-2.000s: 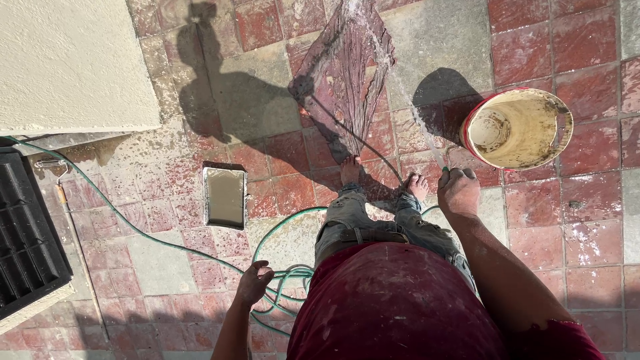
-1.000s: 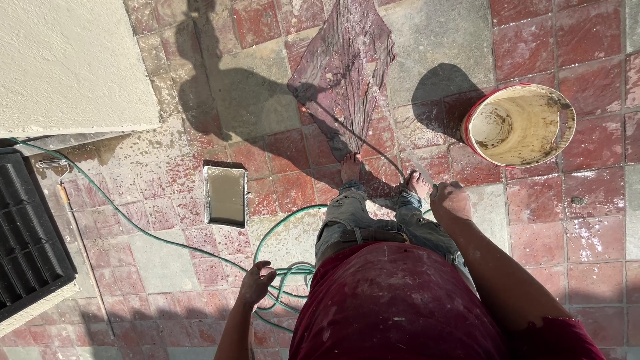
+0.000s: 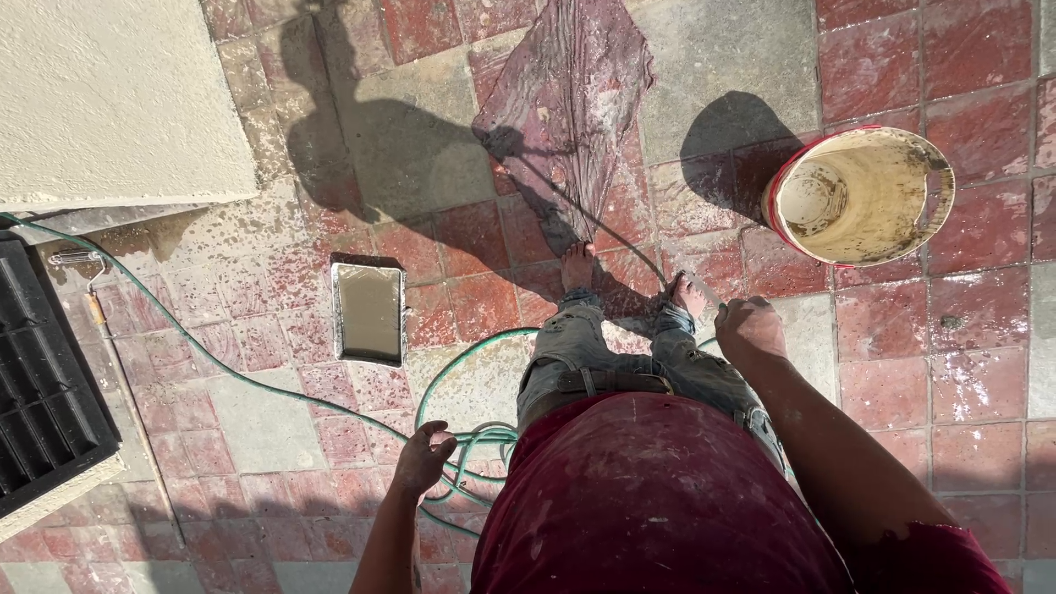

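Note:
My right hand (image 3: 751,330) is closed around the end of a green garden hose (image 3: 309,398), beside my right foot. A short pale streak, seemingly water, shows just past the fingers. My left hand (image 3: 425,458) hangs with its fingers apart and slightly curled, holding nothing, over the hose loops. A wet dark-red cloth (image 3: 569,115) lies spread on the tiles, its narrow end at my left foot. A bucket (image 3: 907,198) with a red outside and a stained cream inside stands to the right. A paint tray (image 3: 403,318) of murky liquid lies left of my legs.
A paint roller on a long pole (image 3: 132,396) lies on the wet tile floor (image 3: 883,313) at the left. Beyond it is a black ribbed panel (image 3: 58,363). A cream textured block or wall (image 3: 115,99) fills the upper left. The hose crosses the floor there.
Two seconds ago a jet of water ran from my right hand across the cloth; now only a short streak shows by the hand. My left hand has stayed about where it was.

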